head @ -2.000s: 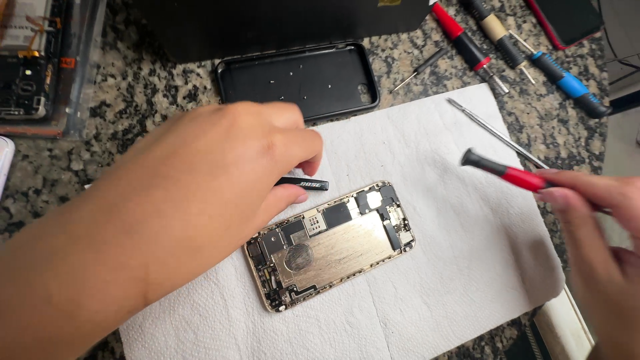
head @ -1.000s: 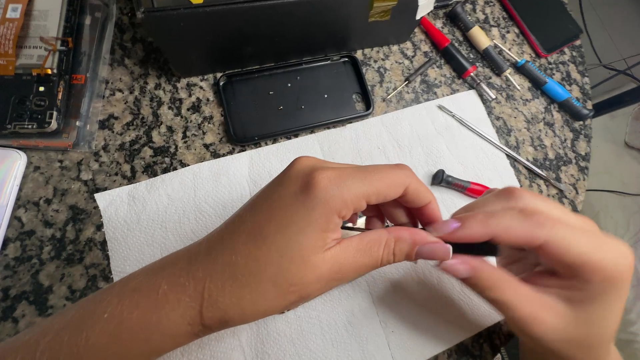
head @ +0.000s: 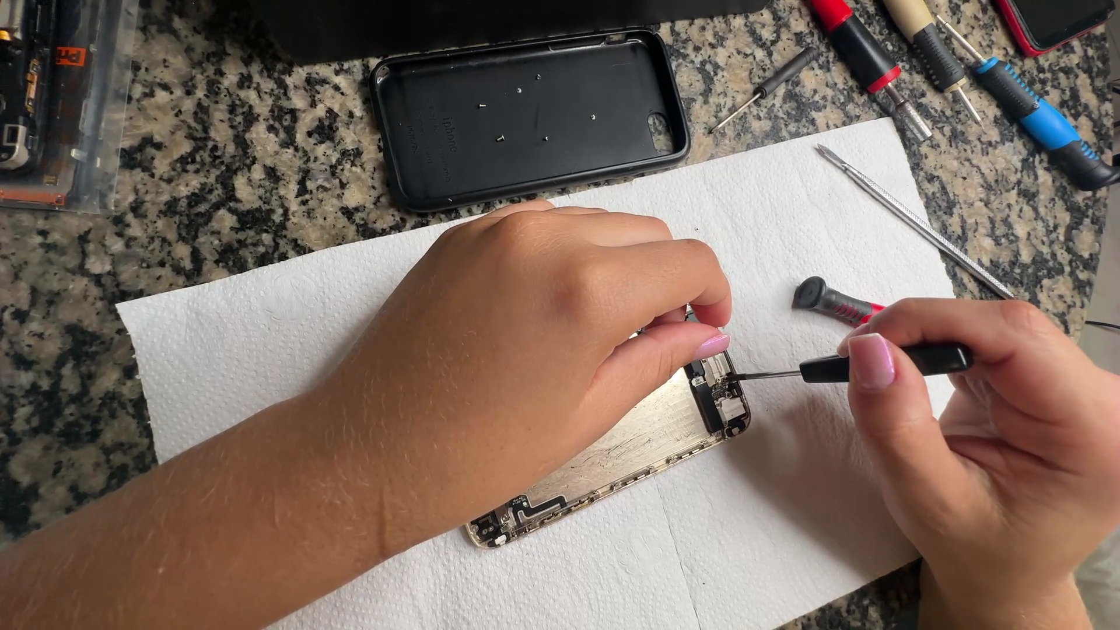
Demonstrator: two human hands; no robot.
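An opened phone housing (head: pixel 626 437) with a bare metal back plate lies on a white paper towel (head: pixel 236 350). My left hand (head: pixel 560 315) covers its upper part, thumb and forefinger bent close together at the right end; what they pinch, if anything, is hidden. From the right, my right hand (head: pixel 980 411) holds a thin tool with a black handle (head: pixel 941 357), its slim metal shaft reaching the small parts at the housing's right end. Just above that hand, a red and grey screwdriver (head: pixel 836 300) rests on the towel, partly covered by the fingers.
A black phone case (head: pixel 534 114) holding several tiny screws lies behind the towel, before a black box (head: pixel 507 22). A metal spudger-like tool (head: pixel 919 214), several screwdrivers (head: pixel 1037 118) and a red-edged phone (head: pixel 1054 22) are at right. A bagged phone assembly (head: pixel 66 105) lies at upper left.
The red and grey screwdriver, in my right hand two seconds ago, lies on the towel. My right hand holds the black-handled tool instead, and both hands have moved apart since one second ago.
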